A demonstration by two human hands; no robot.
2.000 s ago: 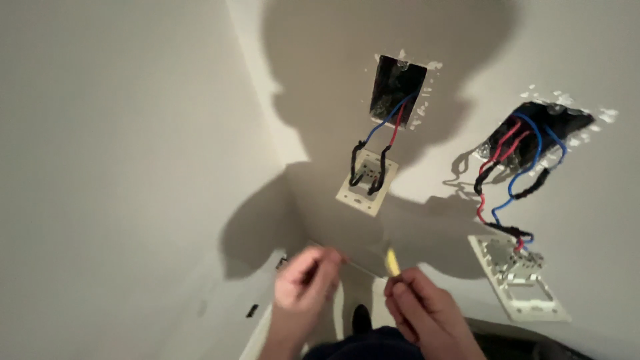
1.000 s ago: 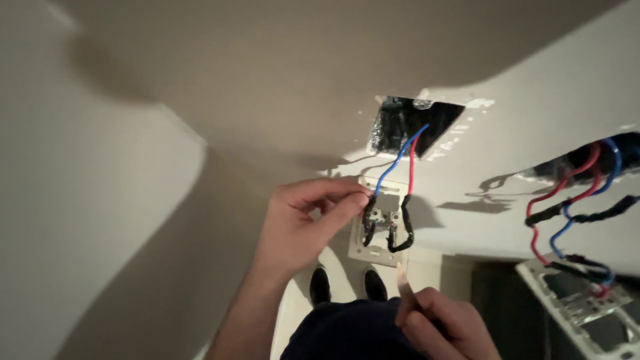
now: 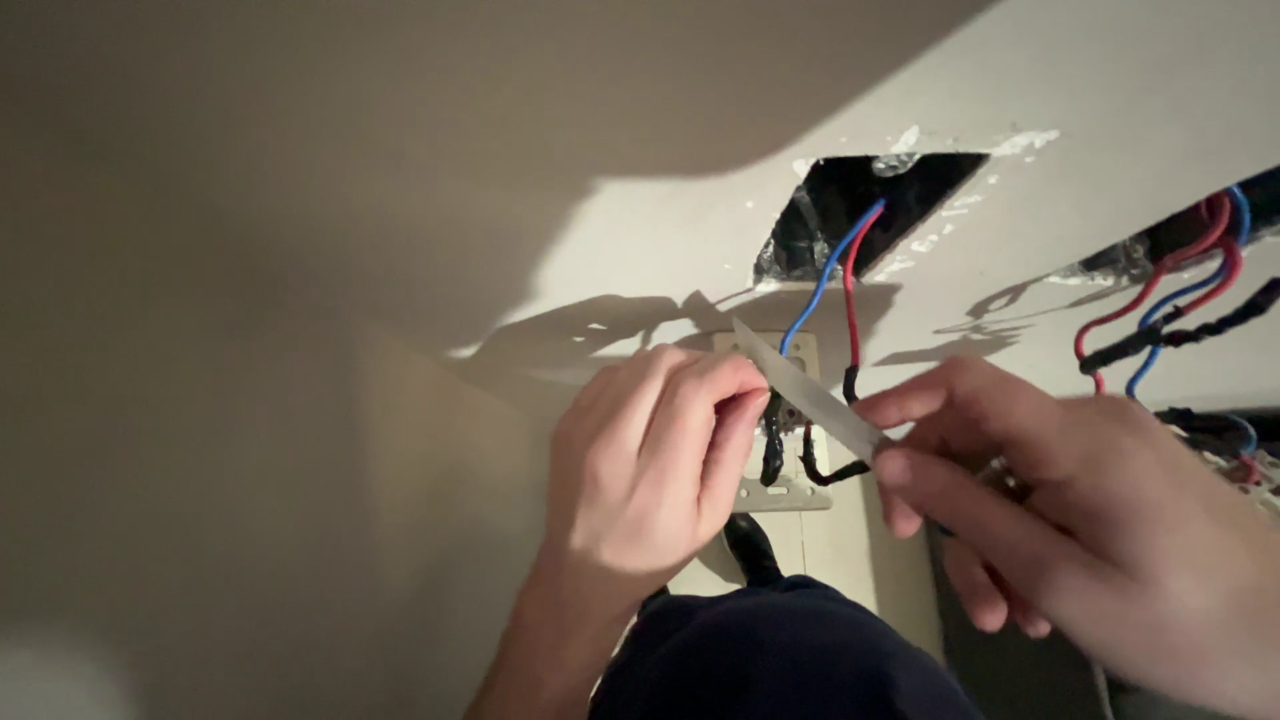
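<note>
My left hand (image 3: 660, 455) pinches the blue-wire side at black electrical tape (image 3: 773, 445), close to a cream socket plate (image 3: 785, 498). In my right hand (image 3: 1010, 490) is a knife (image 3: 805, 395), its pale blade pointing up and left, its tip just above my left fingertips. A blue wire (image 3: 817, 290) and a red wire (image 3: 851, 300) come out of a square wall box opening (image 3: 850, 215) and run down to the plate. Black tape wraps their lower parts. The plate hangs below the opening, partly hidden behind my left fingers and the blade.
At the right, a second wall opening (image 3: 1150, 245) has red and blue wires (image 3: 1225, 245) with black-taped joints, leading to another plate (image 3: 1240, 465) partly behind my right hand. Chipped plaster rims both openings. A dark shoe (image 3: 750, 548) stands on the floor below.
My left hand has come from below the plate to the taped blue wire. My right hand has raised the knife from below the plate to beside my left fingers. The view has moved closer.
</note>
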